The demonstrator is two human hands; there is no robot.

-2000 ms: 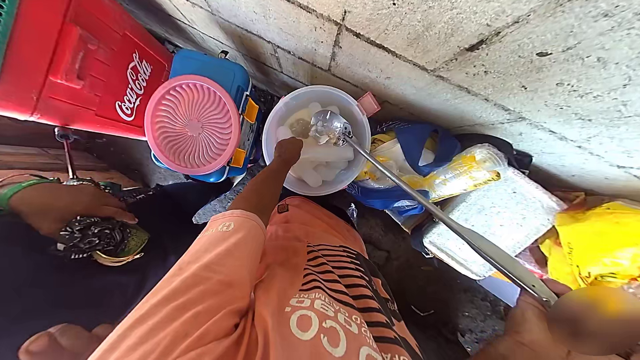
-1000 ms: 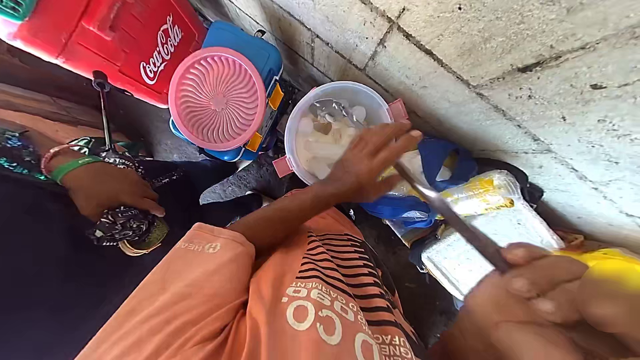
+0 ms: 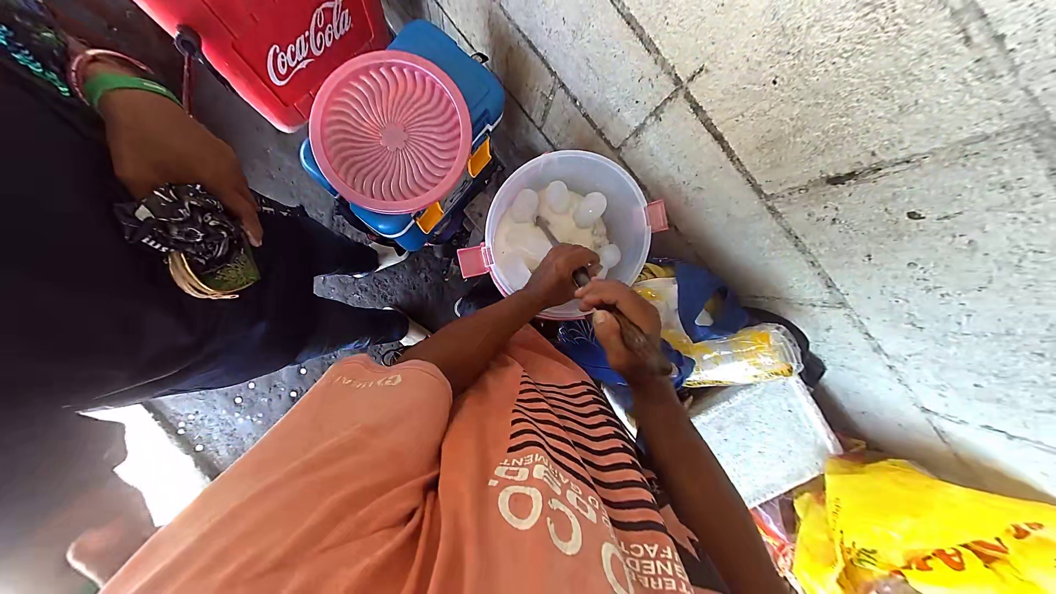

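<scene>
Both of my hands are on the dark handle of a metal ladle (image 3: 547,231), which slants down into a translucent plastic bucket (image 3: 635,190) with pink clips. My left hand (image 3: 561,276) is at the bucket's near rim, its fingers around the lower handle. Farther up the handle, my right hand (image 3: 623,326) is closed on it. Several pale, rounded pieces that look like ice (image 3: 590,209) stand in a whitish liquid (image 3: 569,227) inside the bucket. The ladle's bowl is hidden in the liquid.
A pink ridged lid (image 3: 392,132) lies on a blue cooler box (image 3: 487,87), beside a red cooler (image 3: 289,33). Another person's hand (image 3: 177,157) is at left. A block wall (image 3: 833,206) rises behind a wrapped yellow-and-clear package (image 3: 742,355), a white foam box (image 3: 763,441) and a yellow plastic bag (image 3: 932,528).
My left hand has moved from above the bucket's near side onto the ladle handle. My right hand has come from the lower right to the bucket, and the ladle now stands steeper. The view has shifted.
</scene>
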